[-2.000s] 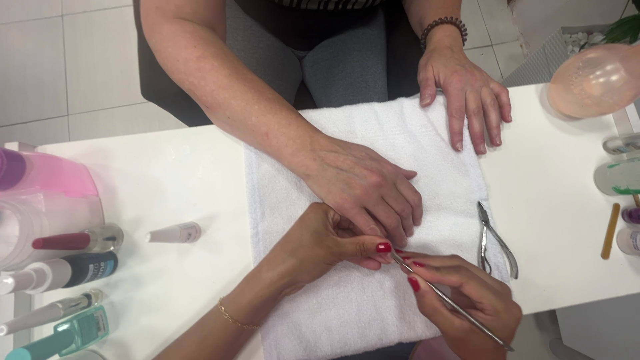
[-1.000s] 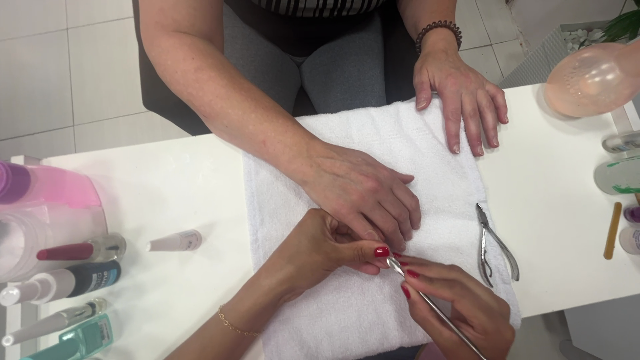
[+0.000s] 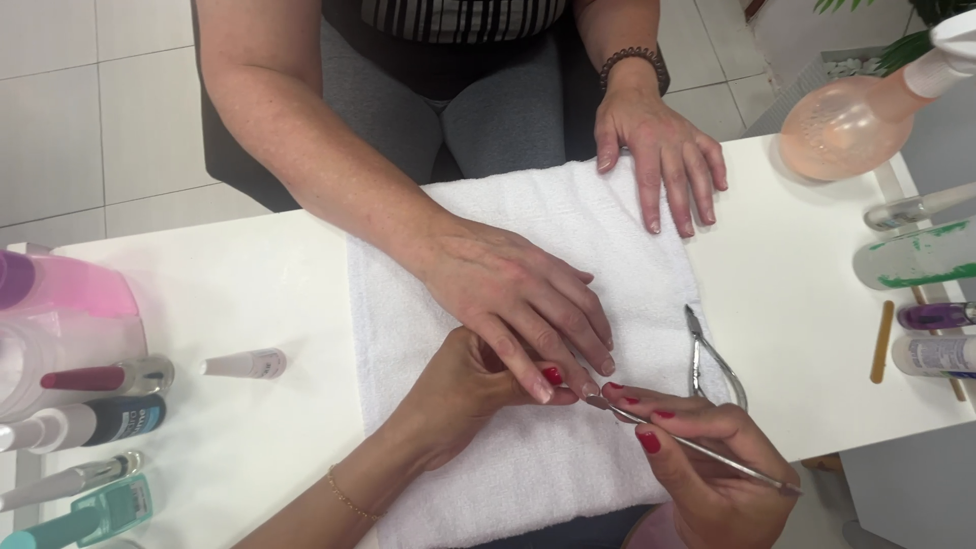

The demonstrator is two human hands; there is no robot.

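My left hand [image 3: 476, 389], with red nails and a thin bracelet, holds a finger of the other person's hand [image 3: 518, 282] above a white towel [image 3: 518, 457]. In my right hand [image 3: 717, 457] is a metal cuticle pusher [image 3: 701, 448], gripped between thumb and fingers. Its flat tip touches or nearly touches a fingertip of that person's hand. Metal cuticle nippers [image 3: 717, 358] lie on the towel's right edge, just beyond my right hand. The person's other hand [image 3: 663, 160] rests flat across the towel's upper right edge and the white table.
A nail polish bottle [image 3: 244, 364] lies on the white table [image 3: 259, 290] at left. Several bottles, a teal one [image 3: 114, 507] among them, crowd the far left. At right stand a peach pump bottle [image 3: 846, 130], a wooden stick [image 3: 882, 343] and a purple bottle [image 3: 936, 316].
My left hand and the pusher's tip in my right hand have shifted to a different fingertip of the other person. The nippers lie where they were.
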